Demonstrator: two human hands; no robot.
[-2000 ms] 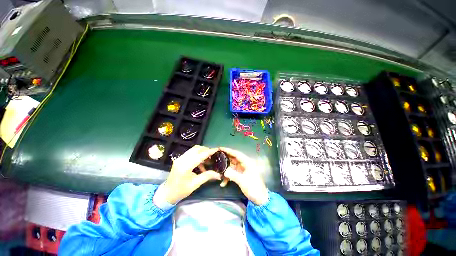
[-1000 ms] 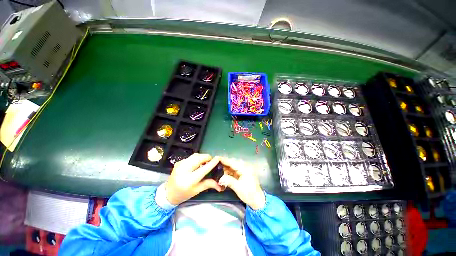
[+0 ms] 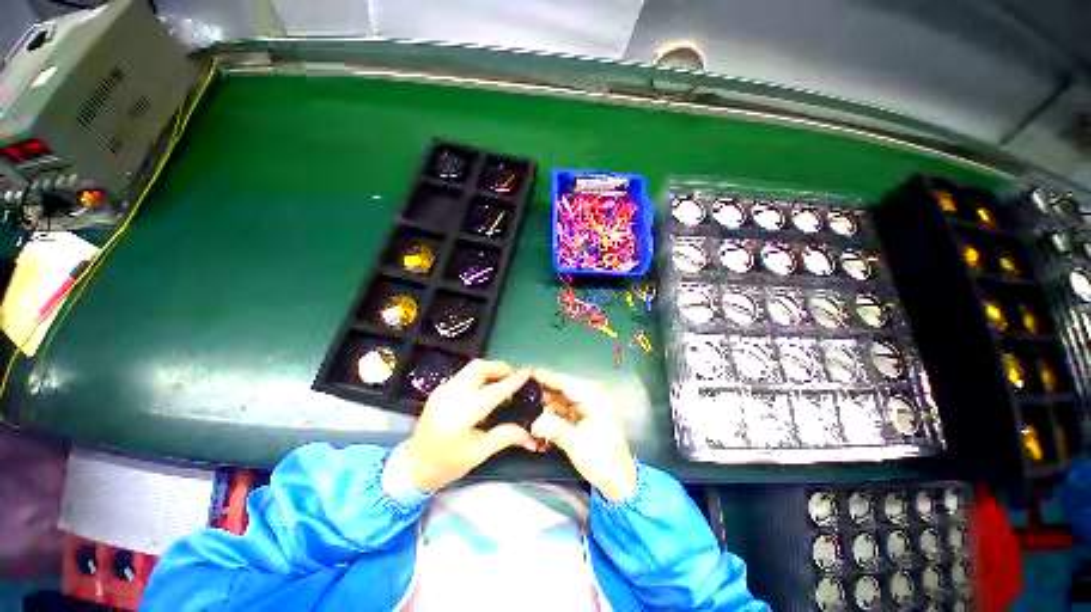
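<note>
A dark round housing (image 3: 517,408) is held between both hands, just above the bench's front edge. My left hand (image 3: 461,421) grips its left side with thumb and fingers. My right hand (image 3: 584,428) has its fingertips on the right side of it. The fingers hide much of the housing, and its face cannot be made out. The black pocket tray (image 3: 395,219) lies to the left, with amber-faced housings in its left column and glossy black ones in its right column. One pocket in the left column is empty.
A blue parts box (image 3: 601,222) holds red-pink pieces, with coloured clips (image 3: 584,307) loose below it. A clear blister tray (image 3: 792,323) of silver discs stands right, then black trays (image 3: 957,323) with amber units. A lower disc tray (image 3: 888,544) sits below the edge. A power supply (image 3: 98,102) is upper left.
The housing stays between both hands. The fingers have shifted slightly around it, and the housing shows less of its face than two seconds ago. The trays and box have not moved on the bench.
</note>
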